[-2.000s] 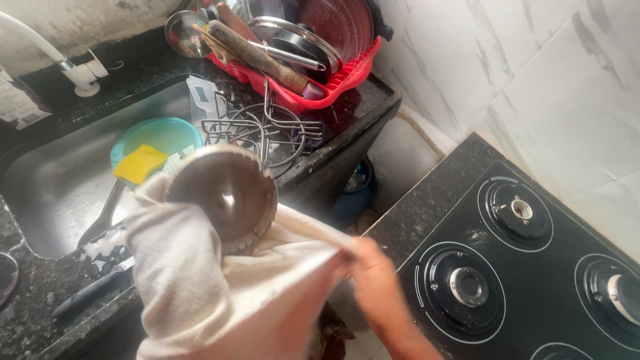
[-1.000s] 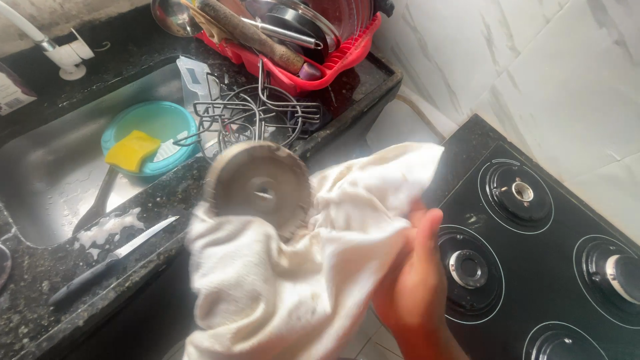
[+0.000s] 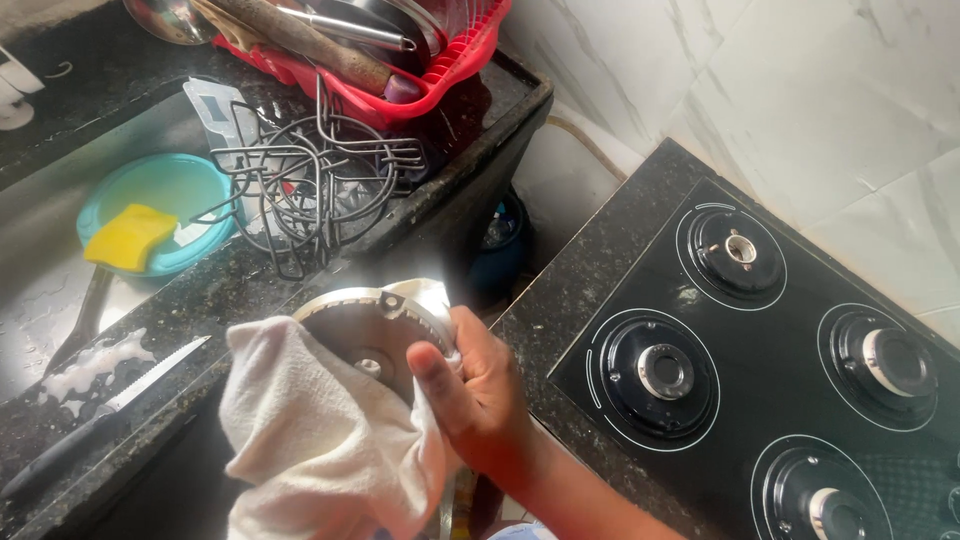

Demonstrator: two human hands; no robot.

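My right hand [image 3: 480, 390] grips the right edge of a round metal burner part [image 3: 337, 330] through a white cloth [image 3: 322, 442]. The thumb lies over the near face of the part, which has a notched rim and a small central stub. The cloth drapes over the part's left and lower side and hangs down. My left hand does not show; the cloth bulges on the left, where it may be hidden. A black glass cooktop [image 3: 660, 292] with several burners lies to the right.
Wire pot supports [image 3: 322, 172] rest on the granite sink edge, beside a red dish rack [image 3: 390, 112]. A turquoise bowl [image 3: 214, 184] with a yellow sponge [image 3: 131, 236] is in the sink. A serrated knife [image 3: 157, 371] lies on the near granite edge, its blade pointing up right.
My right hand has gone from the cloth's loose end to the rim of the round part. The part's notched edge now faces up more. The view has shifted.
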